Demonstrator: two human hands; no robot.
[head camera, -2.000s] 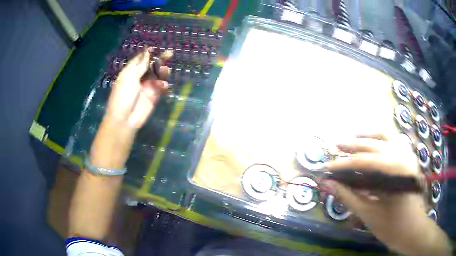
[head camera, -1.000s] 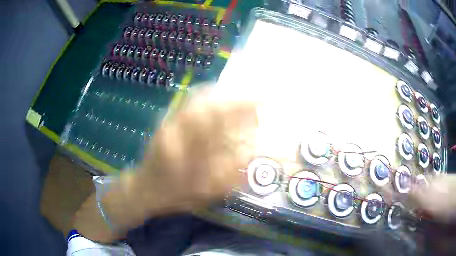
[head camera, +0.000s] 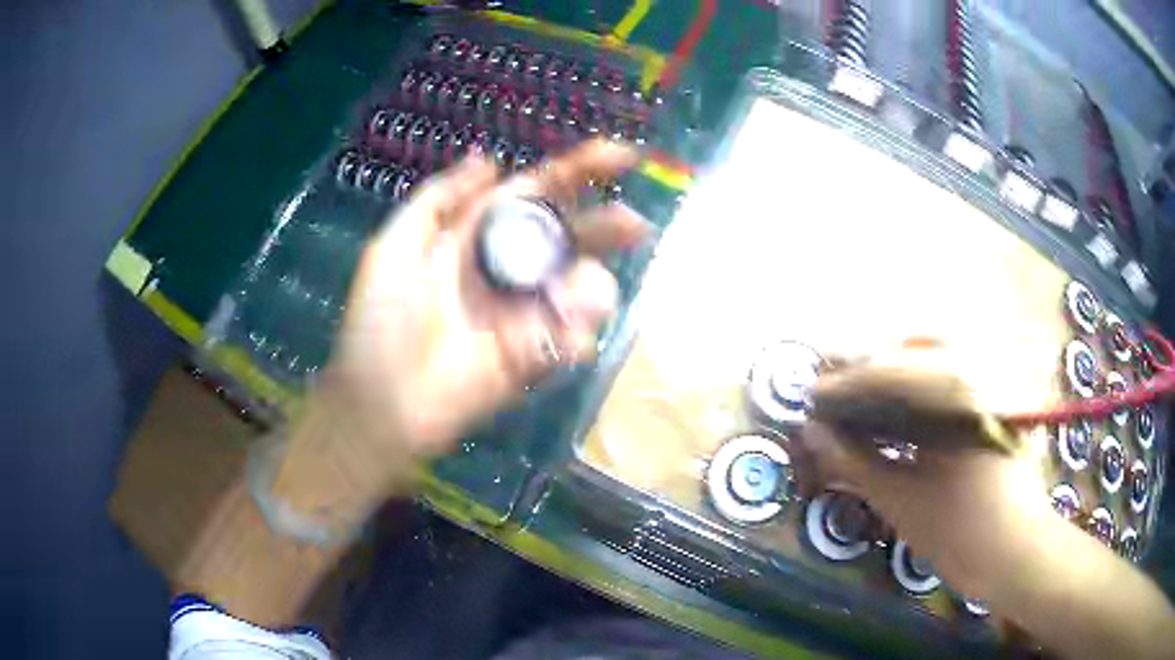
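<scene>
My left hand (head camera: 451, 297), with a bracelet at the wrist, holds a small round speaker (head camera: 525, 245) with a black rim and pale face, over the slotted tray. My right hand (head camera: 941, 451) is blurred and holds the black test probe (head camera: 902, 410), its red cable (head camera: 1108, 402) looping off to the right. The probe is over the speakers at the front of the round-pocket tray (head camera: 670, 496). A flat speaker (head camera: 751, 478) with a blue-grey centre lies left of my right hand, and another speaker (head camera: 786, 382) lies just behind it. My right hand hides part of the speaker rows.
The slotted tray (head camera: 290, 277) holds rows of upright speakers (head camera: 483, 97) on the green mat (head camera: 213, 194). A cardboard sheet (head camera: 876, 245) glares white. More flat speakers (head camera: 1080, 374) lie at the right. A back tray has white labels (head camera: 969, 152) and wired columns.
My left hand was blurred near the round-pocket tray's left edge and is now back over the slotted tray with a speaker. My right hand has moved left with the probe. The view has shifted slightly.
</scene>
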